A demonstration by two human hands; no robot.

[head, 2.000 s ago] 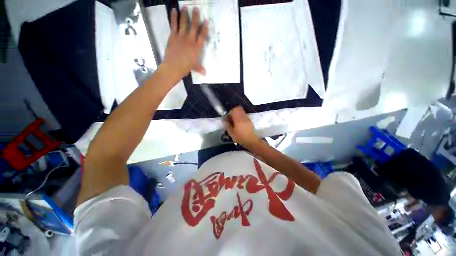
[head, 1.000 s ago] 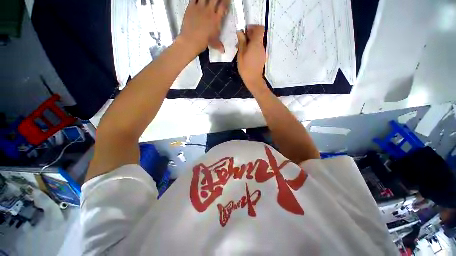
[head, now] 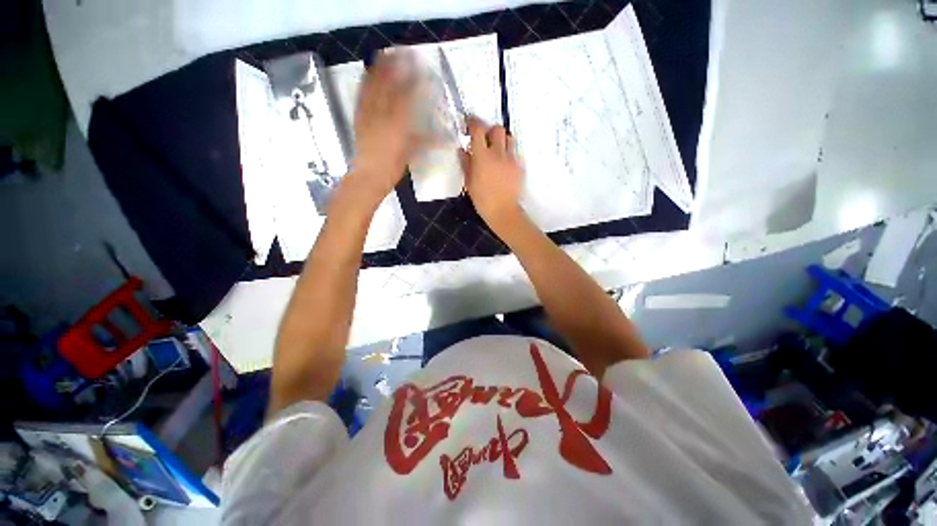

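Note:
White paper patterns with drawn lines [head: 581, 134] lie side by side on dark quilted cloth [head: 432, 228]. My left hand [head: 385, 118] is blurred, palm down with fingers stretched, over the middle patterns. My right hand [head: 493, 170] is at the right side of the middle pattern, fingers bent at the lower end of a thin, pale strip [head: 450, 87], perhaps a ruler; its outline is blurred. A shiny grey metal plate [head: 295, 77] with small fittings lies on the left pattern.
White table covering [head: 591, 257] shows along the near edge. Plain dark cloth [head: 164, 175] hangs at the left corner. Below are a red plastic frame or stool [head: 108, 334], a blue plastic object [head: 837, 298] and, at lower left, a blue-edged panel [head: 154, 467].
The view has shifted, showing the cloth's far edge. My left hand has stayed over the middle patterns. My right hand has moved with the strip from below the pattern up to its right side.

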